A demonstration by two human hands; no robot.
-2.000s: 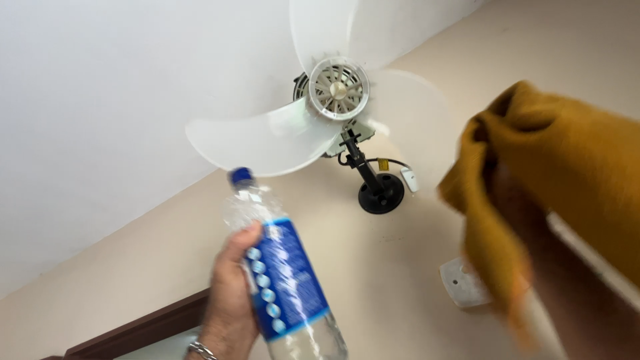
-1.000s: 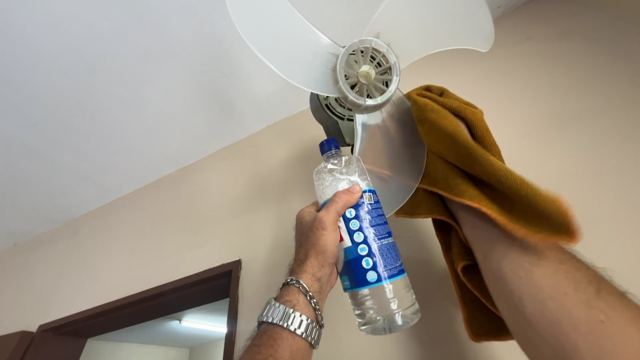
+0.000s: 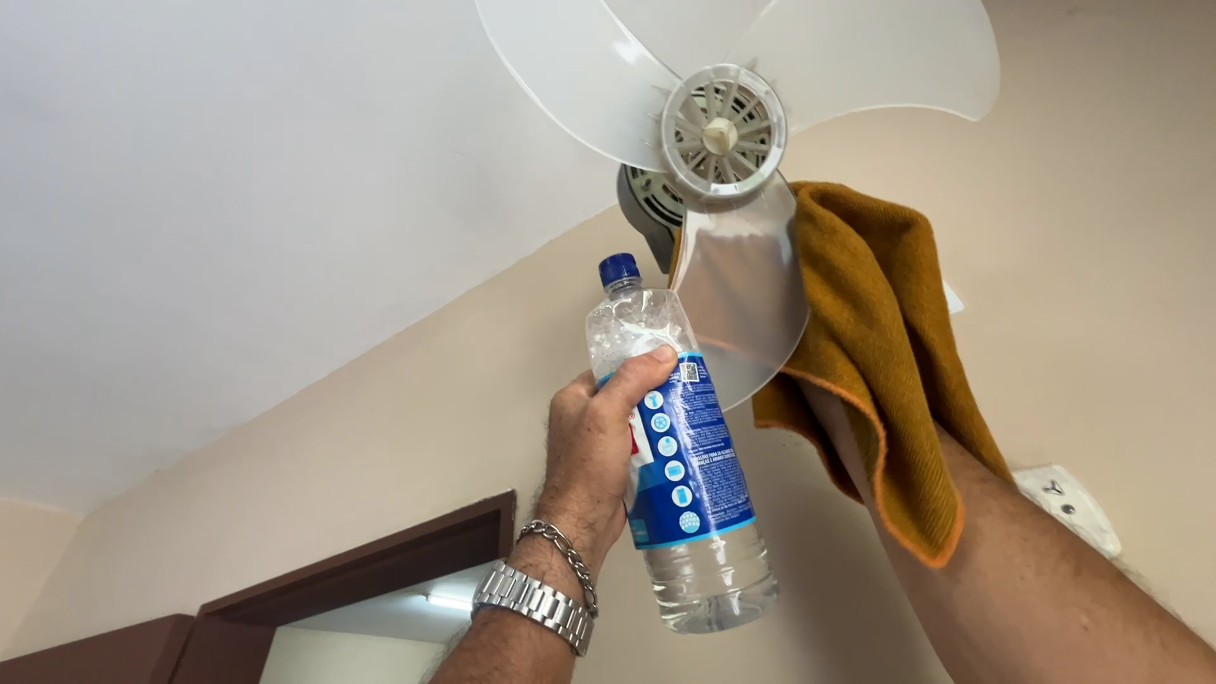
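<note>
My left hand [image 3: 608, 427] grips a clear plastic bottle [image 3: 712, 579] with a blue cap and a blue label, nearly upright and partly filled with clear liquid. Just above it is a wall fan with translucent blades [image 3: 883, 62] and a round slotted hub [image 3: 724, 133]. A mustard-brown cloth [image 3: 874, 285] with an orange edge drapes over my right hand and wrist, beside and behind the fan's lower blade [image 3: 741, 294]. The cloth covers my right hand, so its fingers are hidden; only the forearm shows plainly.
Behind the fan lies its grey motor housing [image 3: 651, 204]. A white wall plate [image 3: 1069, 503] with a switch or socket is at the right, close to my right forearm. A dark brown door frame [image 3: 361, 560] stands at the lower left, below the white ceiling.
My right hand with the cloth has gone from the right side, apart from the fan, to its lower blade. The blades, blurred two seconds ago, now look sharp. The bottle remains in my left hand.
</note>
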